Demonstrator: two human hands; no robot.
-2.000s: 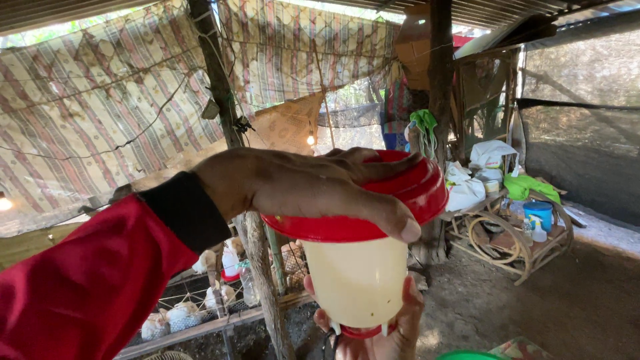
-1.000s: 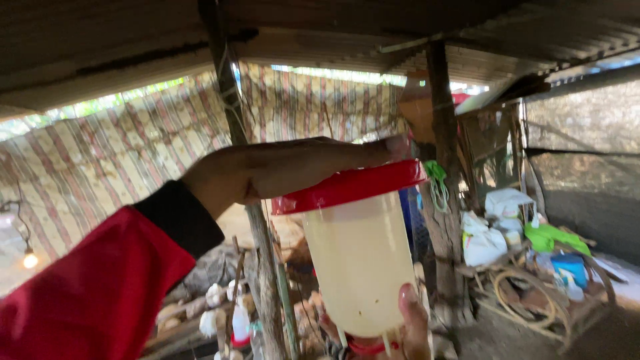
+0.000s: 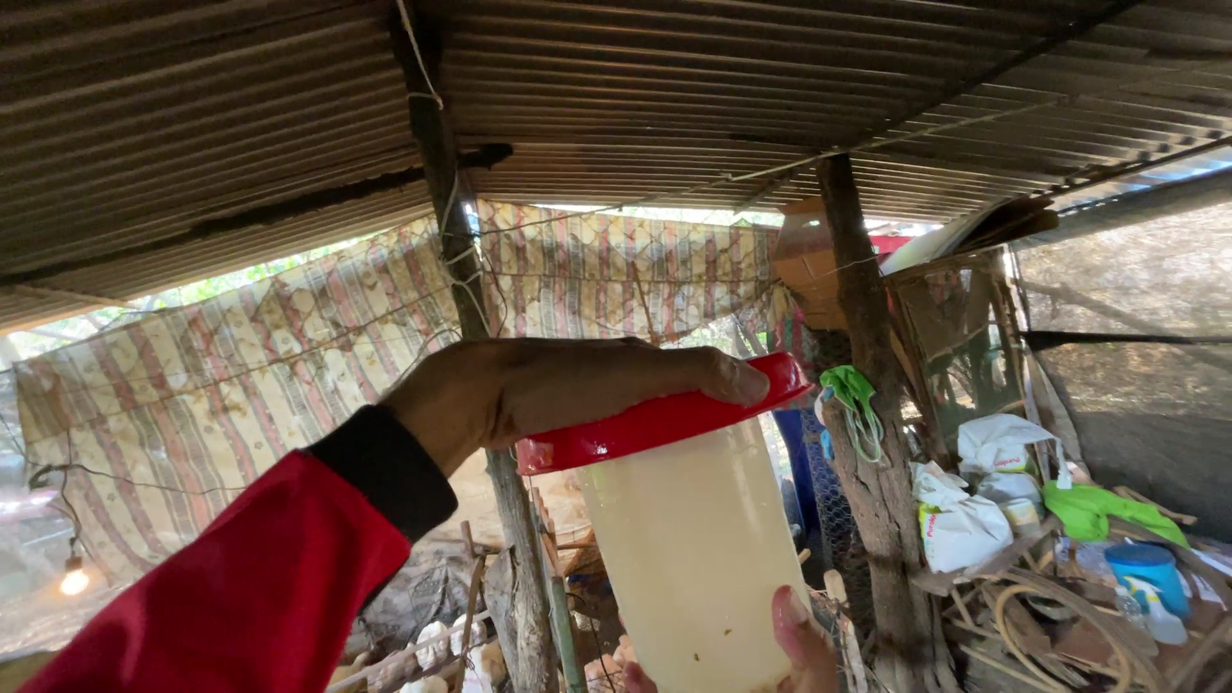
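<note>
A poultry drinker with a translucent, pale yellowish plastic jar (image 3: 688, 549) and a red plastic tray base (image 3: 664, 423) is held up in front of me, tray on top and slightly tilted. My left hand (image 3: 587, 385), in a red sleeve with a black cuff, lies over the red tray with its thumb at the rim. Low on the jar, my right hand (image 3: 804, 640) grips the side; only some of its fingers show. The jar's lower end is cut off by the view.
Wooden posts (image 3: 871, 500) hold a corrugated metal roof (image 3: 654, 87). A striped, patterned curtain (image 3: 241, 395) hangs behind, with a lit bulb (image 3: 74, 576) at left. White bags (image 3: 962, 520), a blue bucket (image 3: 1150, 573) and a spray bottle (image 3: 1163, 616) lie on a rattan frame (image 3: 1035, 626) at right.
The view has tilted upward, showing more roof. The left hand has shifted from gripping over the tray's rim with spread fingers to lying flatter across it. Both hands stay on the drinker.
</note>
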